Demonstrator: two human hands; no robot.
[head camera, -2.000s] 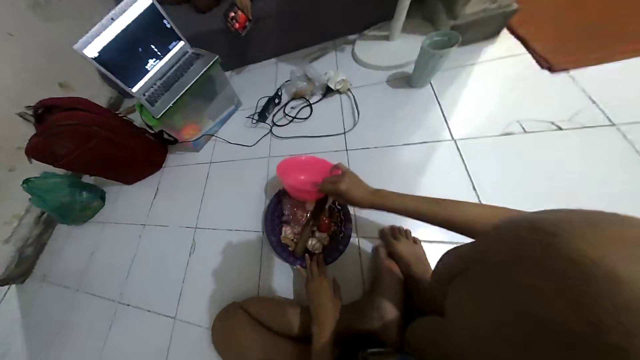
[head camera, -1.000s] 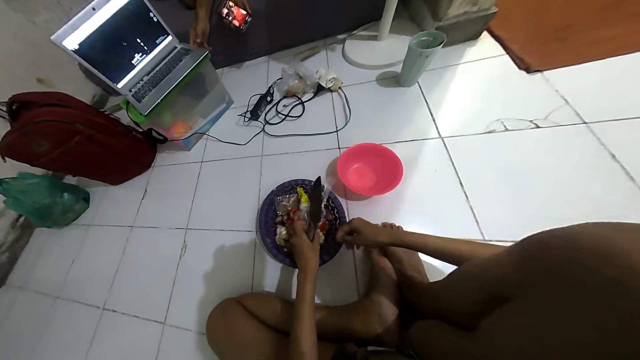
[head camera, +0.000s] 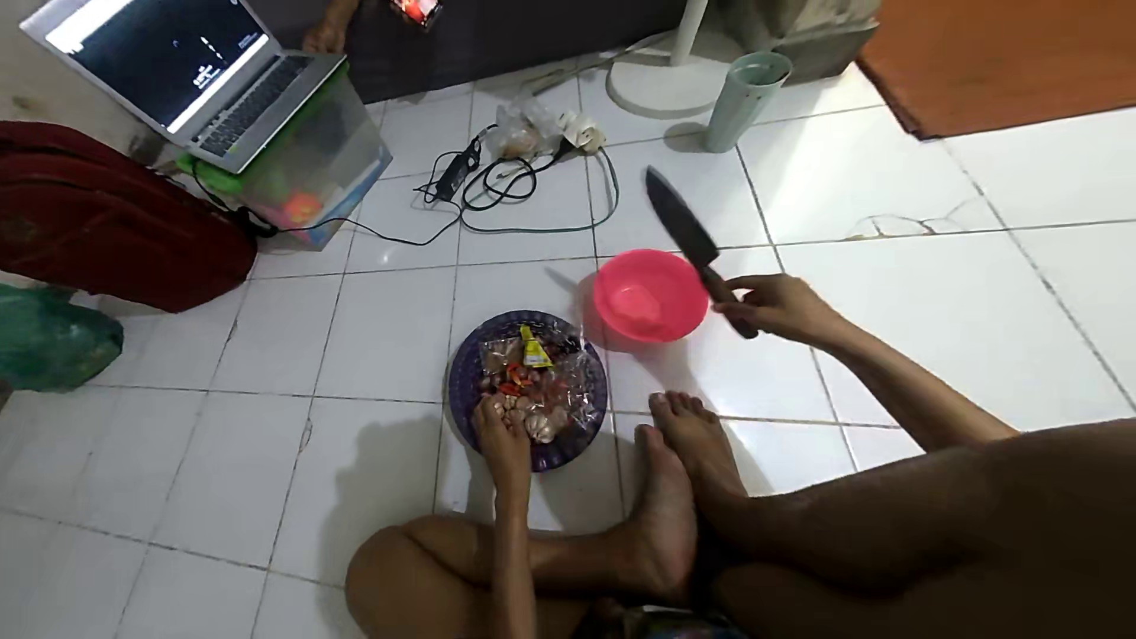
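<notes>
My right hand (head camera: 777, 306) grips the handle of a kitchen knife (head camera: 682, 217), its dark blade pointing up and left above the floor. A pink plastic bowl (head camera: 652, 297) sits on the tiles beside the knife. Left of the bowl lies a round purple tray (head camera: 461, 386) with garlic bulbs (head camera: 543, 426), red chillies (head camera: 513, 383), a yellow packet (head camera: 534, 348) and clear plastic bags (head camera: 577, 382). My left hand (head camera: 501, 426) reaches over the tray's lower left part, fingers on the garlic; whether it grips a clove cannot be seen.
A laptop (head camera: 257, 102) stands on a plastic storage box (head camera: 328, 151), its cable and adapter (head camera: 457, 173) trailing over the floor. Nearby are a red backpack (head camera: 115, 213), a green bag (head camera: 58, 342), a green tumbler (head camera: 745, 102) and a white stand base (head camera: 666, 84). Another person's hand (head camera: 328, 35) shows behind the laptop.
The pink bowl, in my right hand over the tray two seconds ago, now rests on the floor. The knife, over the tray one second ago, is now in my right hand above the bowl's right side.
</notes>
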